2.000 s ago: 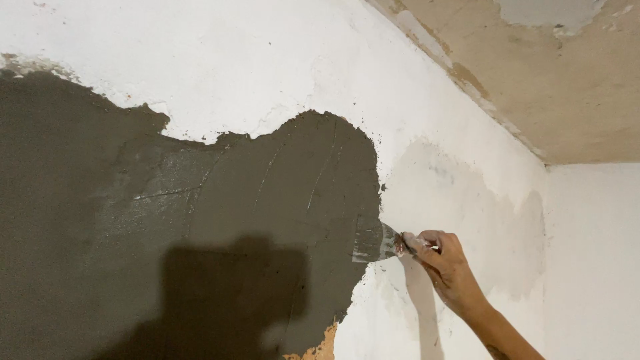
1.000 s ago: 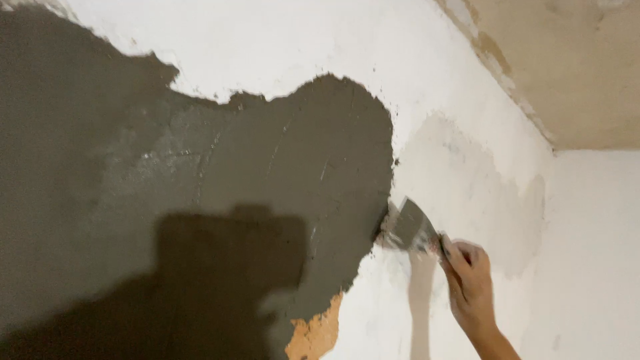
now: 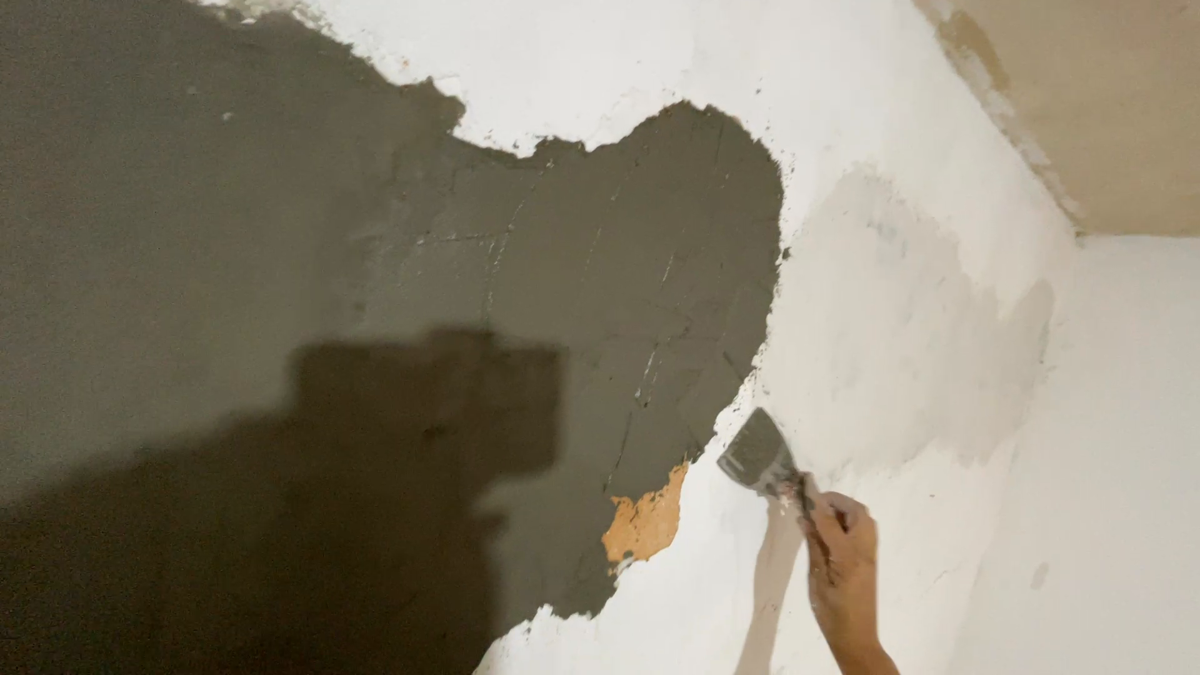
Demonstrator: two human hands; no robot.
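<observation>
My right hand (image 3: 844, 553), at the lower right, is closed around the handle of a putty knife. The knife's metal blade (image 3: 757, 452) points up and to the left, smeared with grey material. It is over the white wall (image 3: 712, 553), just right of the ragged edge of a dark grey plaster patch (image 3: 656, 234). Whether the blade touches the wall is hard to tell. Below and left of the blade lies a bare orange-brown spot (image 3: 647, 516) at the patch's edge. My left hand is not in view.
A damp-looking, paler grey area (image 3: 909, 347) marks the white wall to the right. The beige ceiling (image 3: 1116, 131) meets the walls at the upper right, by a corner with another white wall (image 3: 1134, 422). A large dark shadow (image 3: 403, 525) falls across the plaster.
The putty knife in my right hand was at the patch's right edge two seconds ago. It has come off the grey plaster and is lower along the wall, nearer the orange-brown spot.
</observation>
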